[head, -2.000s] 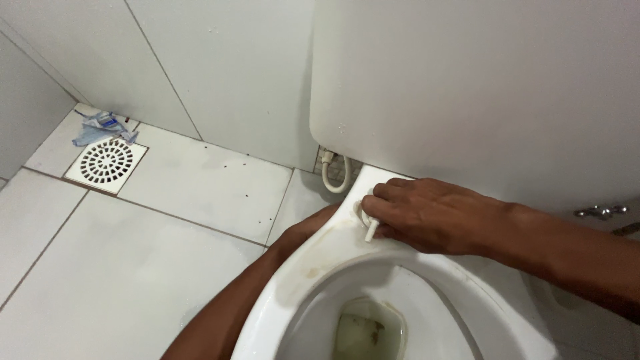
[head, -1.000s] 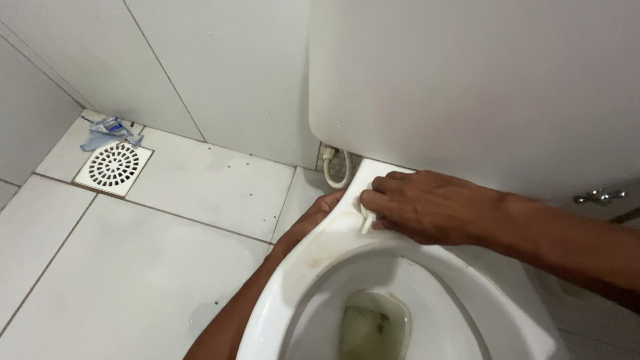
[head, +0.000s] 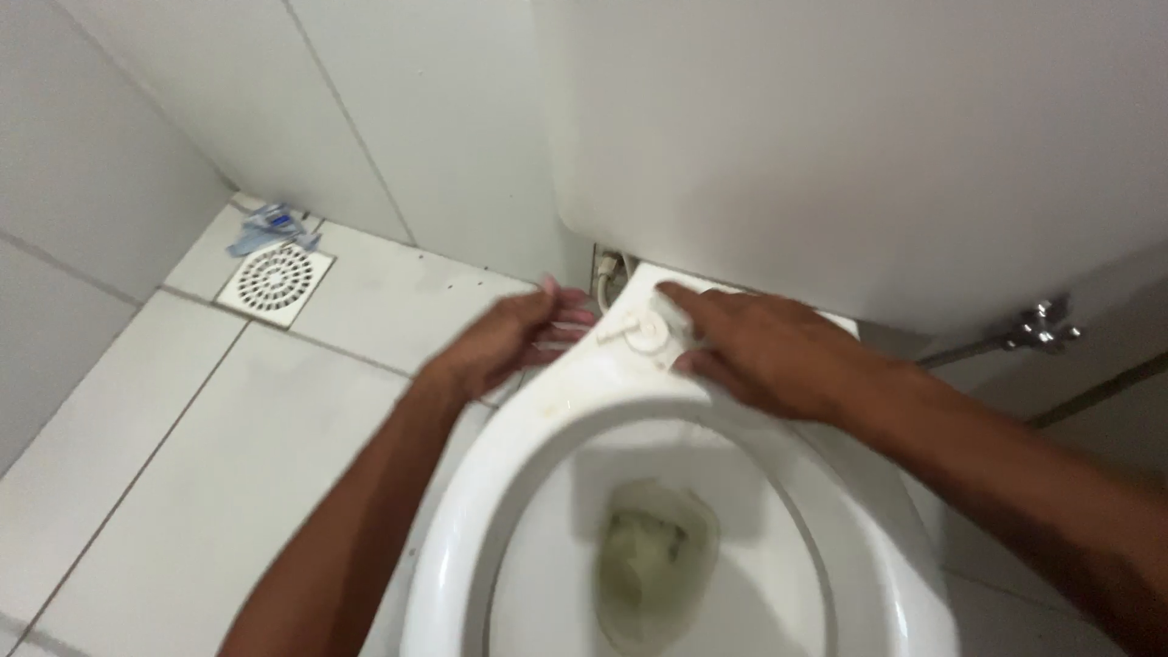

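A white toilet bowl (head: 456, 511) without a seat stands in the lower middle, with cloudy water inside. On its rear ledge lies a small white plastic fitting (head: 646, 330), round with a short arm pointing left. My right hand (head: 757, 351) is just right of the fitting, fingers apart around its right side; whether a fingertip touches it I cannot tell. Beside the bowl's left rear edge is my left hand (head: 525, 338), palm turned toward the bowl, fingers spread and holding nothing.
A white cistern (head: 821, 155) rises behind the bowl, with a flexible hose (head: 604, 285) under its left corner. A chrome valve (head: 1043, 328) is on the right. A floor drain (head: 276, 281) and a crumpled blue wrapper (head: 272, 228) lie in the left corner.
My left hand has come out from beside and below the bowl's edge into view. My right hand has loosened from the white fitting, which now shows with its arm turned left.
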